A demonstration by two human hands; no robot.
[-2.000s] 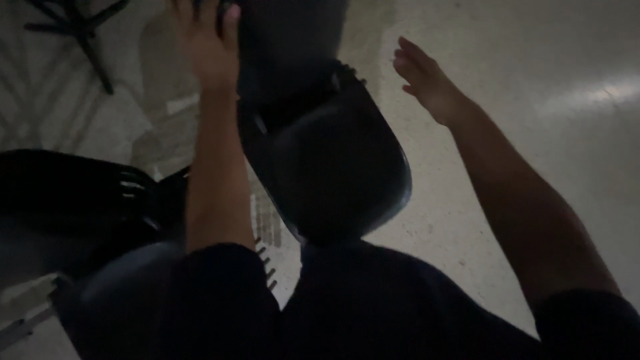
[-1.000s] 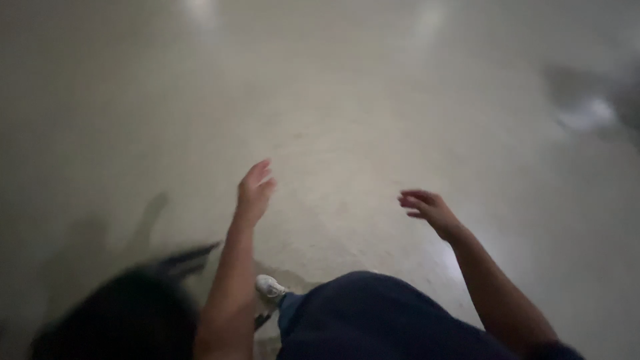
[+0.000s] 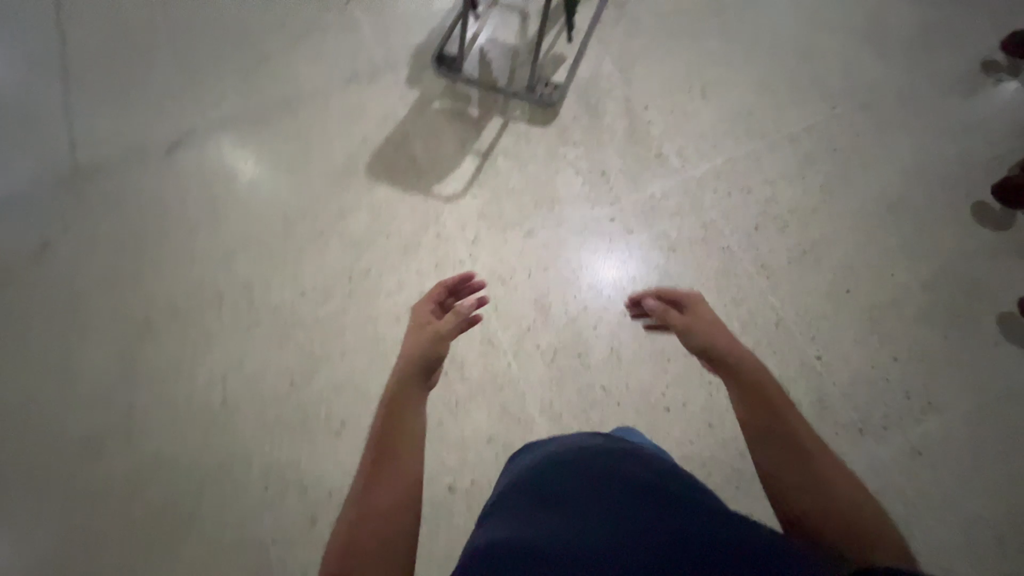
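Both of my hands hang in the air over a pale, speckled floor (image 3: 304, 384). My left hand (image 3: 440, 324), left of centre, holds nothing, and its fingers are loosely curved and apart. Opposite it, palm turned inward, my right hand (image 3: 676, 316) is empty too, with bent fingers and the thumb lying close over them. Neither hand touches anything. Below and between the forearms my dark blue shirt (image 3: 600, 504) shows, with a bit of blue trouser leg (image 3: 636, 436) beyond its edge.
Ahead at the top, a grey metal tube frame (image 3: 512, 92) stands on the floor; its upper part is cut off by the view. Its shadow falls toward me. Along the right edge are several dark red rounded objects (image 3: 1010, 190), too cut off to identify.
The view has shifted greatly. The dark chairs near my hands two seconds ago are out of sight, and the metal frame has come into view. My hands stay raised and apart.
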